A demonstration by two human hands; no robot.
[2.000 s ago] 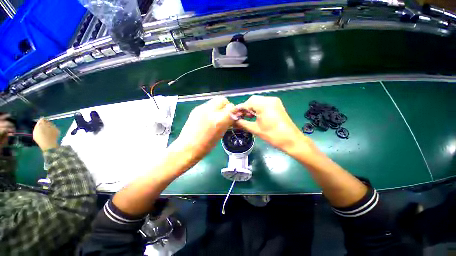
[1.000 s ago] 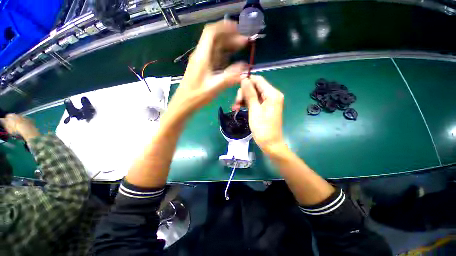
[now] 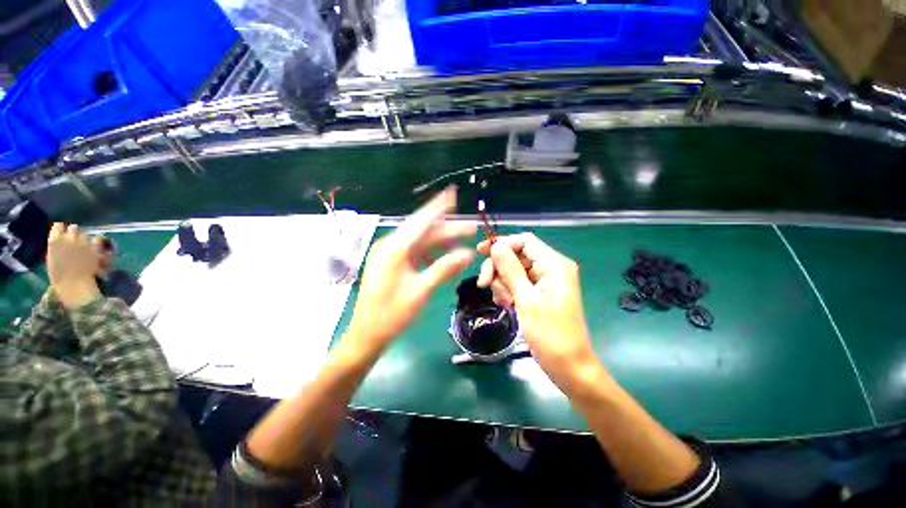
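Note:
A white camera housing (image 3: pixel 489 337) with a black inner part stands on the green bench in front of me, its dark mouth facing up. My right hand (image 3: pixel 531 298) is above it and pinches red and dark wire leads (image 3: pixel 487 224), whose small white connector ends point up. My left hand (image 3: pixel 407 268) is beside the leads at the left, blurred, with its fingers apart and nothing seen in it. The lower part of the leads is hidden behind my right hand.
Black retaining rings (image 3: pixel 664 284) lie in a pile at the right. A white foam sheet (image 3: pixel 268 298) at the left holds a black part (image 3: pixel 203 243) and a pale housing. Another housing (image 3: pixel 541 147) is on the dark green belt. Blue bins (image 3: pixel 556 35) stand behind. A person in a plaid sleeve (image 3: pixel 94 347) works at the left.
My left hand has come down and away from the top of the leads and its fingers have spread. My right hand still holds the leads. The housing looks tipped more upright, its foot less visible.

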